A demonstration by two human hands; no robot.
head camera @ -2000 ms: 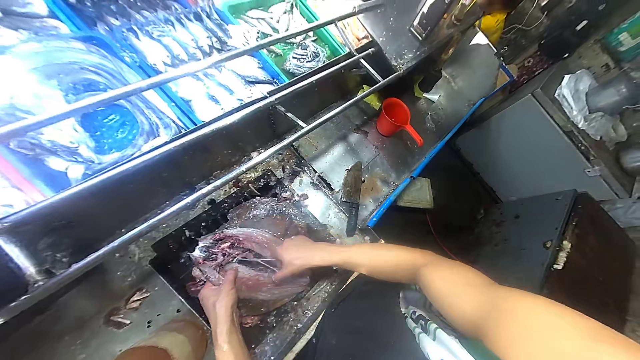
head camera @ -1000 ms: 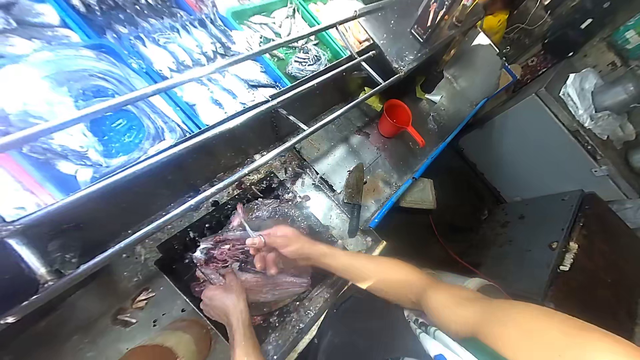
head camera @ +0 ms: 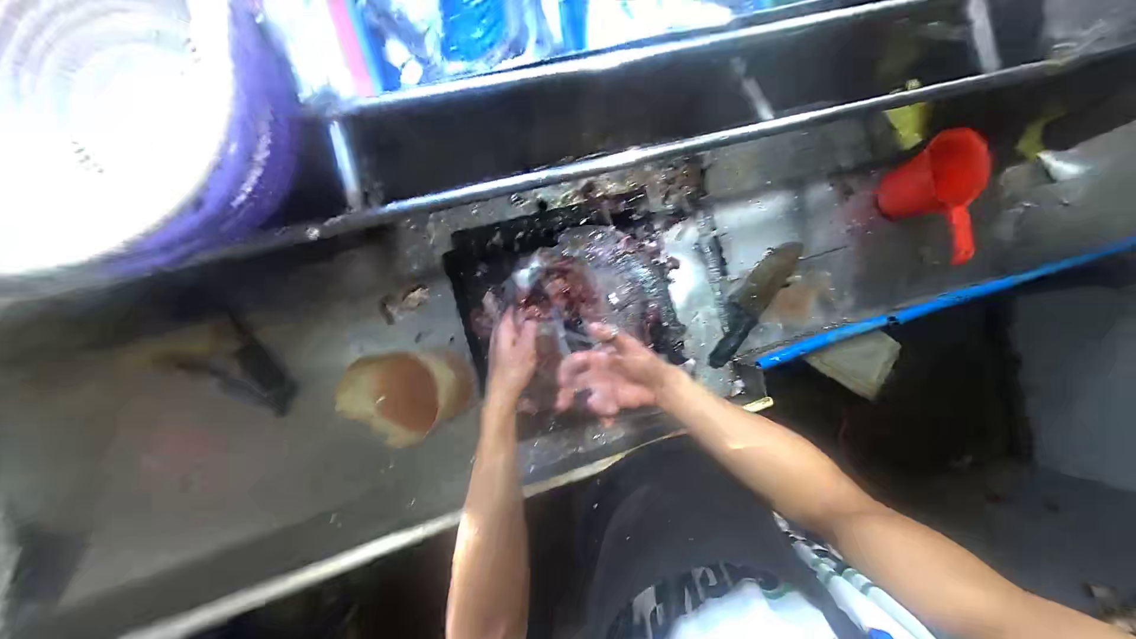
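Note:
A cut-open fish (head camera: 577,284), with dark red innards showing, lies on a black board (head camera: 466,257) on the metal counter. My left hand (head camera: 512,351) is at the fish's lower left edge; whether its fingers grip the flesh is blurred. My right hand (head camera: 612,373) is over the near side of the fish, palm partly up, with a thin pale tool, perhaps a small blade, between thumb and fingers. A broad knife with a dark handle (head camera: 754,302) rests on the counter to the right of the board.
Farther right stands a red plastic dipper (head camera: 936,182). Left of the board are a round tan object (head camera: 404,395) and a blurred dark-handled tool (head camera: 262,368). A metal rail (head camera: 550,177) runs behind the board. A large white and purple container (head camera: 257,169) fills the upper left.
The view has swung left and down. My right hand, raised over the fish a second ago, is now lower, by its near side. My left hand stays at the fish's edge.

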